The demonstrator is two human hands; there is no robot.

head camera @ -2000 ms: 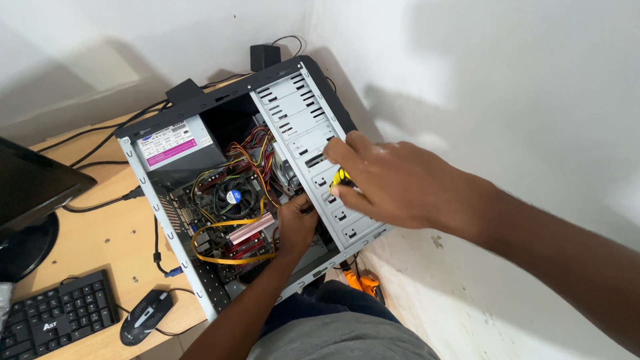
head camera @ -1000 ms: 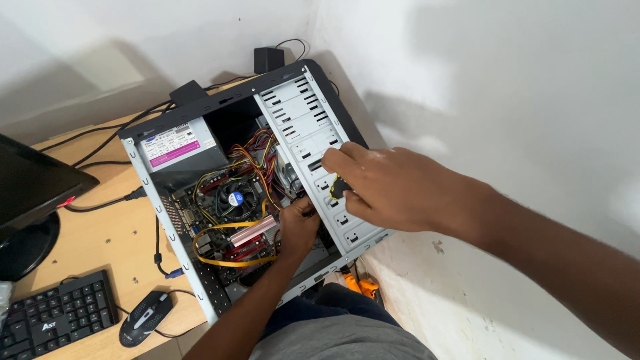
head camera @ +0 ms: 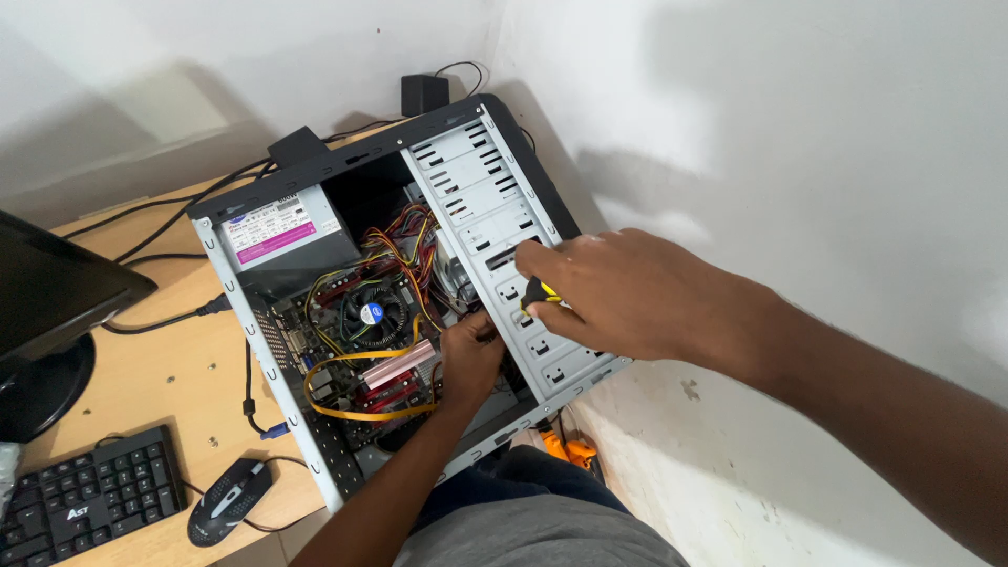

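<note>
An opened desktop computer case [head camera: 272, 378] lies on its side, its inside facing up. My right hand [head camera: 630, 295] grips a screwdriver with a black and yellow handle [head camera: 540, 296] over the slotted metal drive cage [head camera: 472, 228]; the screwdriver's tip is hidden. Inside the case, my left hand [head camera: 472, 354] reaches beside the cage with bent fingers near a metal drive [head camera: 450, 272]; what the fingertips touch is hidden. Left of that hand are the CPU fan [head camera: 373, 313], a pink memory module [head camera: 399, 364] and a yellow flat cable [head camera: 354, 413]. The power supply [head camera: 291, 236] fills the upper left corner.
On the wooden desk [head camera: 157, 378] are a monitor [head camera: 63, 307], a black keyboard [head camera: 94, 500], a mouse [head camera: 229, 502] and several black cables. A small black box [head camera: 424, 95] stands behind the case. White walls rise behind and at right; an orange object [head camera: 579, 452] is below the case.
The right hand's fingers have shifted slightly around the screwdriver handle, which shows more than one second ago. The left hand stays inside the case.
</note>
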